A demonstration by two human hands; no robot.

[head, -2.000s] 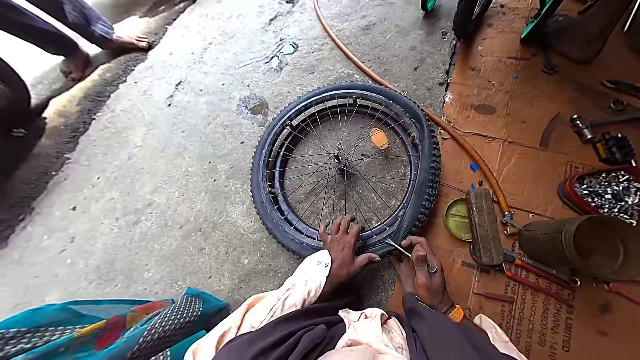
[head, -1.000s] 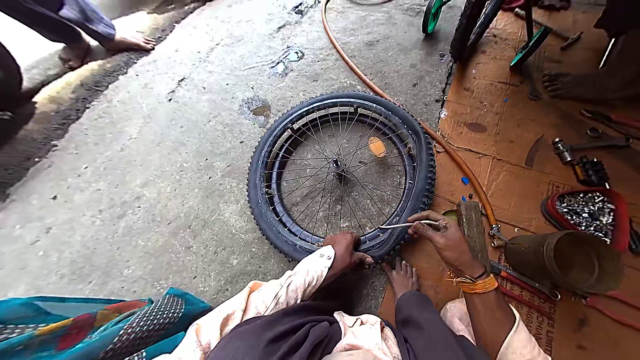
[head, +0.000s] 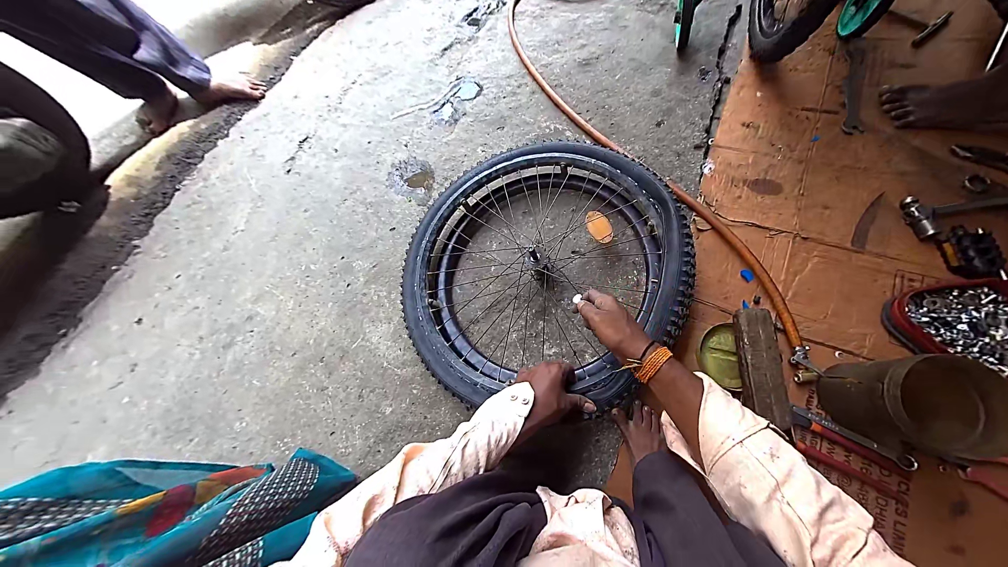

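A spoked bicycle wheel with a knobby black tyre (head: 425, 331) lies flat on the concrete, its hub (head: 535, 258) facing up and an orange reflector (head: 599, 227) among the spokes. At the near edge, my left hand (head: 549, 391) grips the tyre and rim. My right hand (head: 613, 321) is closed over the near right spokes; a small pale, shiny end shows at its fingertips, and the rest of what it holds is hidden. My bare foot (head: 642, 429) is against the tyre's near edge.
An orange hose (head: 736, 242) curves behind the wheel to the right. On the cardboard lie a wooden block (head: 761, 362), a round tin (head: 720, 356), a metal pot (head: 874, 394), pliers (head: 854, 441) and a tray of small hardware (head: 957, 319). Other people's feet (head: 232, 88) are near.
My right hand has moved from the tyre's near right edge inward over the spokes. The slim metal tool seen earlier in it is now mostly out of sight. My left hand stays at the near rim.
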